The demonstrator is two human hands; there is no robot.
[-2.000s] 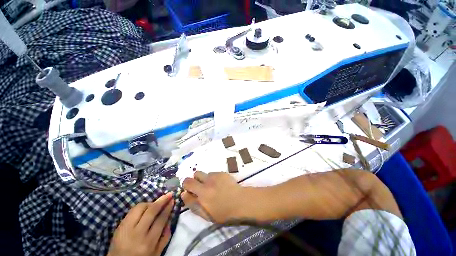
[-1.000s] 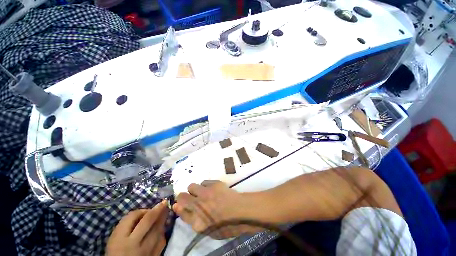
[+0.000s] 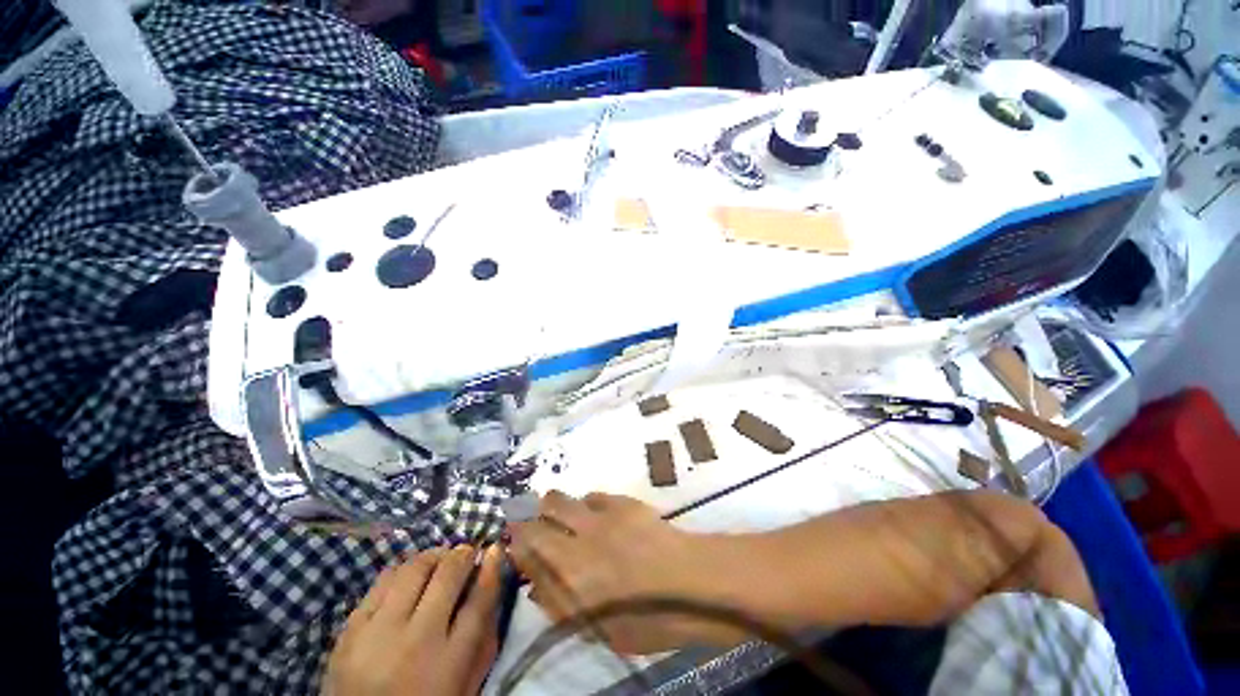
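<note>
Black-and-white checked fabric (image 3: 177, 571) lies under the left end of the white sewing machine (image 3: 544, 272) and heaps behind it. My left hand (image 3: 422, 625) presses the cloth's right edge at the bottom centre, fingers extended and close together. My right hand (image 3: 598, 564) is just right of it, fingers curled at the cloth edge by the needle area, fingertips near my left fingertips. A small dark strip of cloth shows between the hands. The presser foot and needle are hard to make out beside the fingertips.
Several small brown pieces (image 3: 698, 439) lie on the bed. Dark snips (image 3: 925, 411) lie right of them, by an accessory tray (image 3: 1088, 360). A tape ruler (image 3: 707, 666) runs along the front edge. A red stool (image 3: 1176, 469) stands right; a blue crate (image 3: 585, 79) is behind.
The machine has shifted right and slightly down in view since a second ago. My left fingers, bunched at the cloth edge before, now lie flatter and more extended. My right hand stays by the needle area.
</note>
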